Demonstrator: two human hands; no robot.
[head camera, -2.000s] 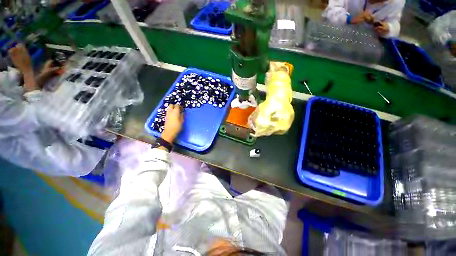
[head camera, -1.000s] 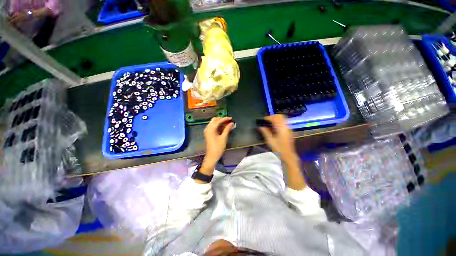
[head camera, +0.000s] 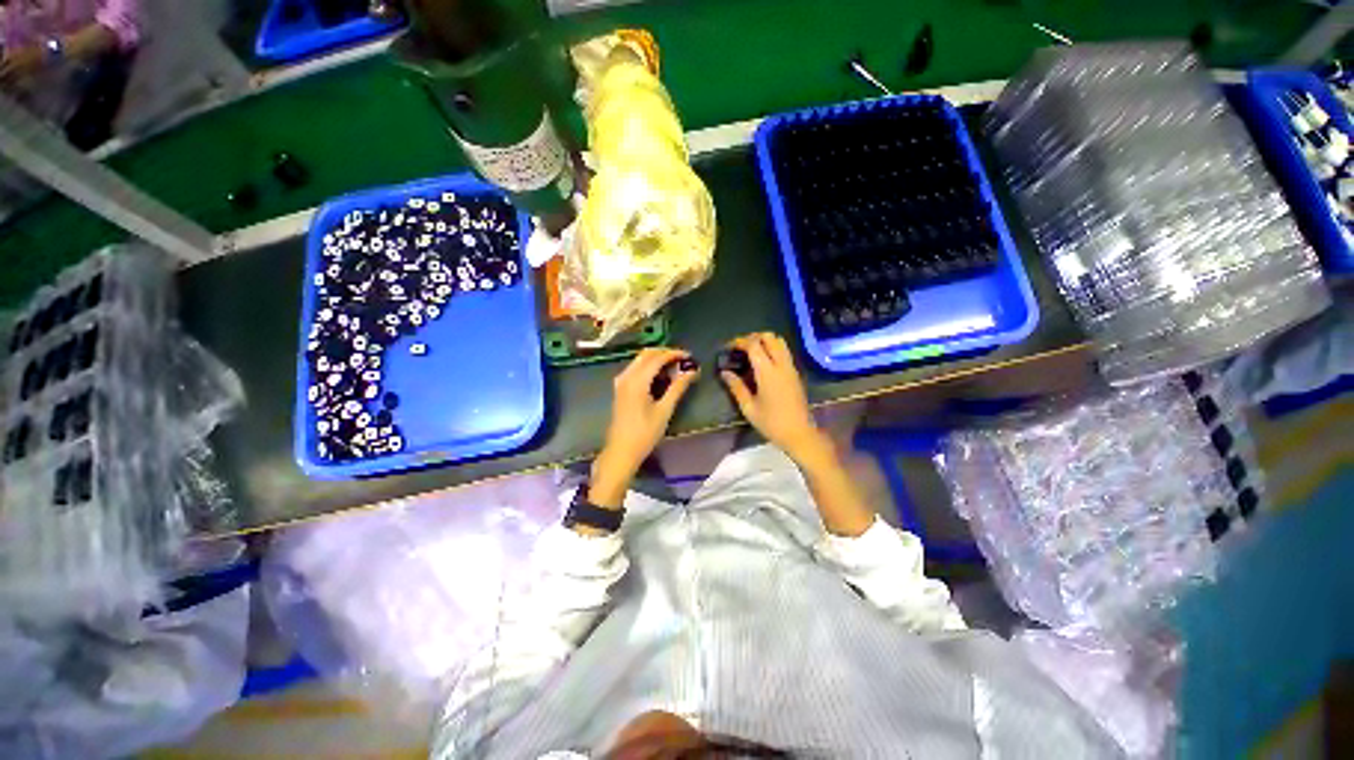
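My left hand (head camera: 648, 398) is over the front of the bench and holds a small dark part (head camera: 673, 374) in its fingertips. My right hand (head camera: 768, 389) is just to its right and holds a black part (head camera: 735, 364). The two parts are apart. Behind my hands stands the press, its lever wrapped in yellow film (head camera: 648, 223), its green base plate (head camera: 609, 351) below. The left blue tray (head camera: 468, 394) holds loose black-and-white pieces. The right blue tray (head camera: 931, 322) holds rows of black pieces.
Stacked clear blister trays (head camera: 1151, 208) stand right of the right tray. A bagged low blister tray (head camera: 1091, 505) is at lower right, another blister tray (head camera: 74, 401) at far left. The green conveyor (head camera: 757, 57) runs behind the bench. Another person's arm shows at top left.
My left hand has left the left tray and come to the front middle. Since a second ago, my right hand has moved left, closer to it, with the black part. The view has shifted right.
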